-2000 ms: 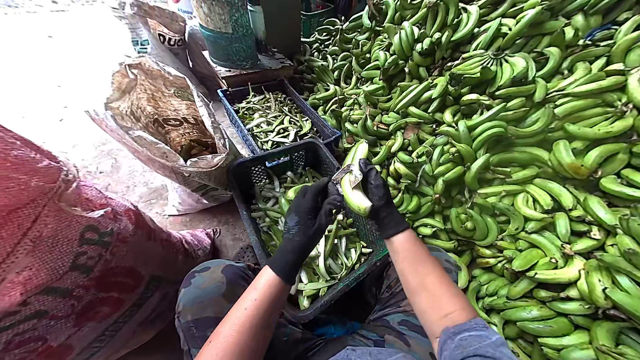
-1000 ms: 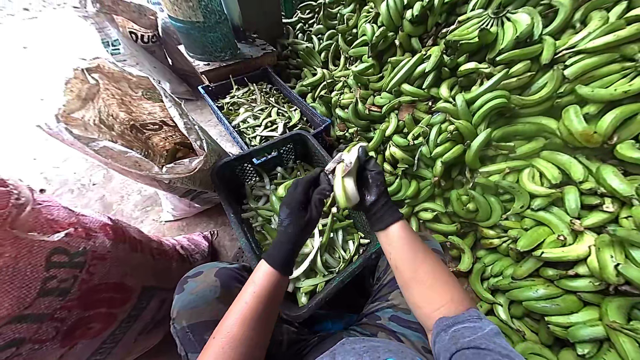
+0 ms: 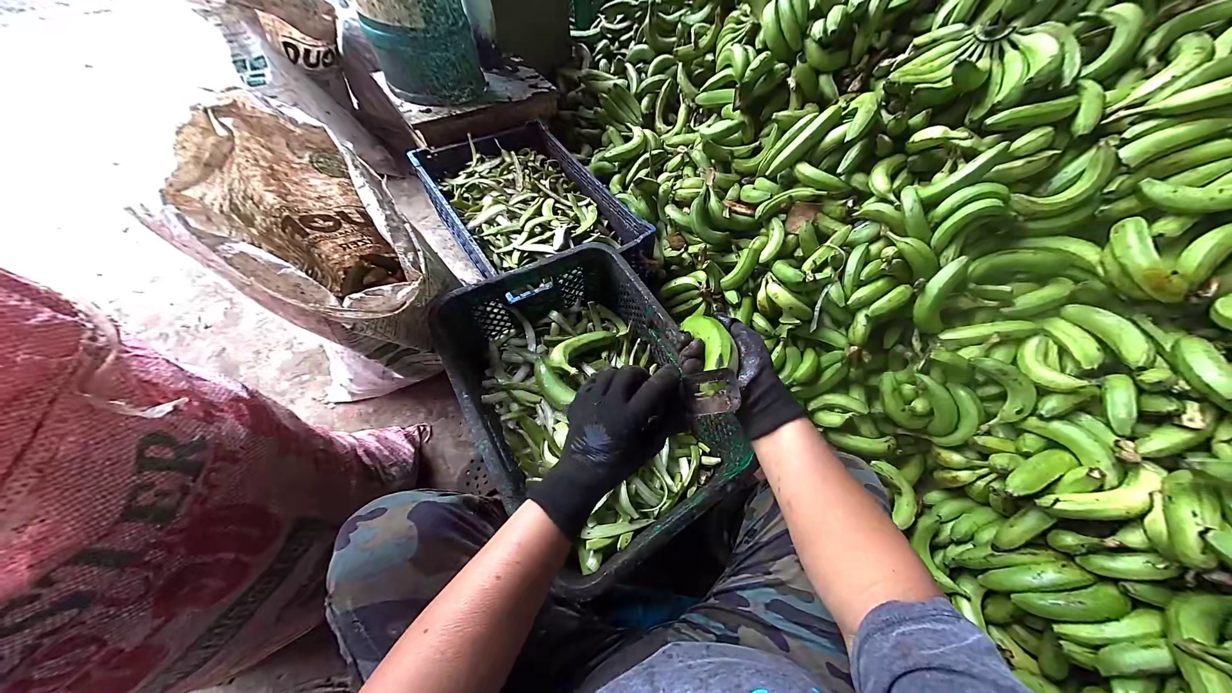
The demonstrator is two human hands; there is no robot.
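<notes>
My left hand [image 3: 621, 428], in a black glove, is closed on a small peeling tool with a flat metal blade [image 3: 712, 393]. A green plantain [image 3: 710, 345] is gripped in my gloved right hand [image 3: 760, 380], its lower end at the blade. Both hands are over the right side of a black plastic crate [image 3: 462, 385], which holds strips of green peel [image 3: 664, 481] and a few curved green pieces. The handle of the tool is hidden in my left fingers.
A blue crate [image 3: 587, 183] of peel strips stands just beyond the black one. Green plantains [image 3: 1039, 337] lie heaped along the right. An opened woven sack [image 3: 289, 221] and a red mesh sack [image 3: 183, 500] are on the left, and a teal bucket [image 3: 423, 58] stands at the top.
The pale, partly peeled plantain of the earlier frames no longer shows; a plantain with green skin is in my right hand. My left hand has moved to its near end, with the blade now visible.
</notes>
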